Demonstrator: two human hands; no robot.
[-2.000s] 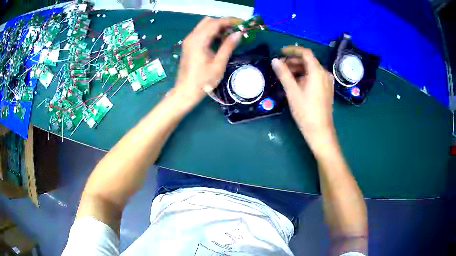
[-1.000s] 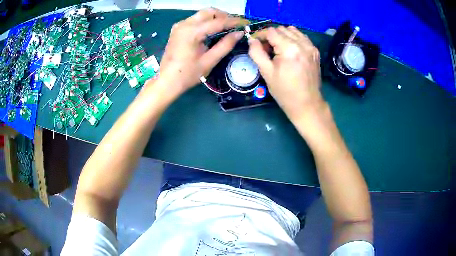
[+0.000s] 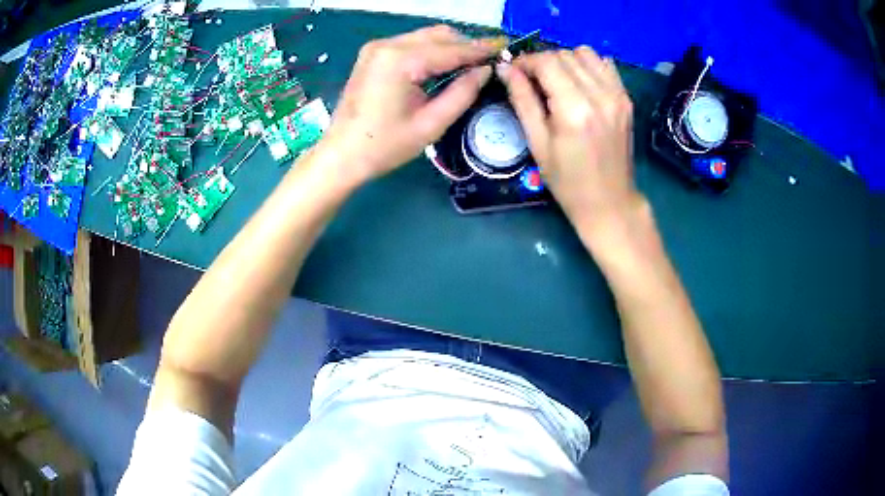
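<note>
My left hand [image 3: 417, 97] and my right hand [image 3: 573, 116] meet at the fingertips above the far edge of a black housing [image 3: 475, 197]. My left fingers pinch a circuit board, mostly hidden, with a thin end showing. My right fingertips hold a tiny white plug [image 3: 506, 58] against it; whether it is seated cannot be told. In the housing lie a round silver-white speaker [image 3: 497, 136] and a red-and-blue round part [image 3: 532, 178]. A wire lead [image 3: 448, 170] with a white end loops out at the housing's left.
A second black housing [image 3: 687, 165] with a speaker stands at right. A board pile [image 3: 160, 126] with wires spreads at left, partly on a blue sheet [image 3: 63, 218]. More blue sheet [image 3: 776, 77] lies at the far side. A cardboard box [image 3: 97, 310] is below the bench at left.
Since the oldest frame, my right hand has moved from the housing's right side to meet my left fingertips at the board. Over the last second the hands stay together.
</note>
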